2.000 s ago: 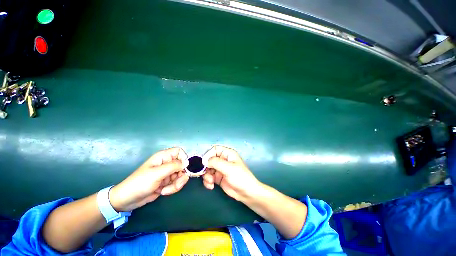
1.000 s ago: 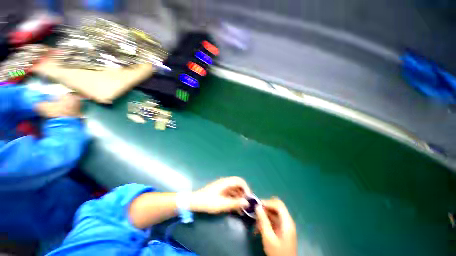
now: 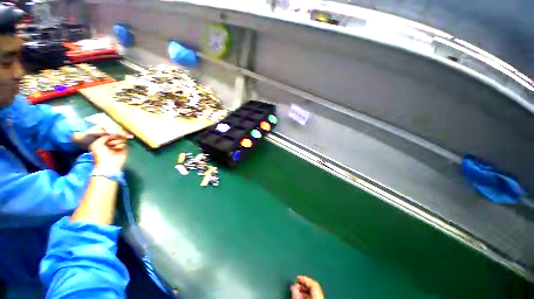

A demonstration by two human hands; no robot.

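Observation:
My left hand (image 3: pixel 109 153), with a pale wrist strap and blue cord, is stretched out to the far left, beside the neighbour's hand. Its fingers are curled, and whether they hold anything is hidden. My right hand (image 3: pixel 306 288) is cut off by the bottom edge, with only bent fingers showing; its hold is unclear. The round unit cannot be made out. A black compartment tray (image 3: pixel 227 140) holds coloured round units (image 3: pixel 246 142) along one row and a white piece. A loose cluster of small gold-silver parts (image 3: pixel 201 167) lies beside it on the green surface.
A large parts heap (image 3: pixel 167 93) lies on a tan board (image 3: pixel 153 135) beyond the left hand. A person in a blue smock sits at the left. A red tray (image 3: pixel 76 89) of parts stands farther back. A grey panel (image 3: pixel 351 128) with blue bundles borders the green surface.
The view has swung left towards the neighbour. My hands have parted: the left has reached away to the neighbour's hands, while the right is low at the bottom edge. The round unit is out of sight.

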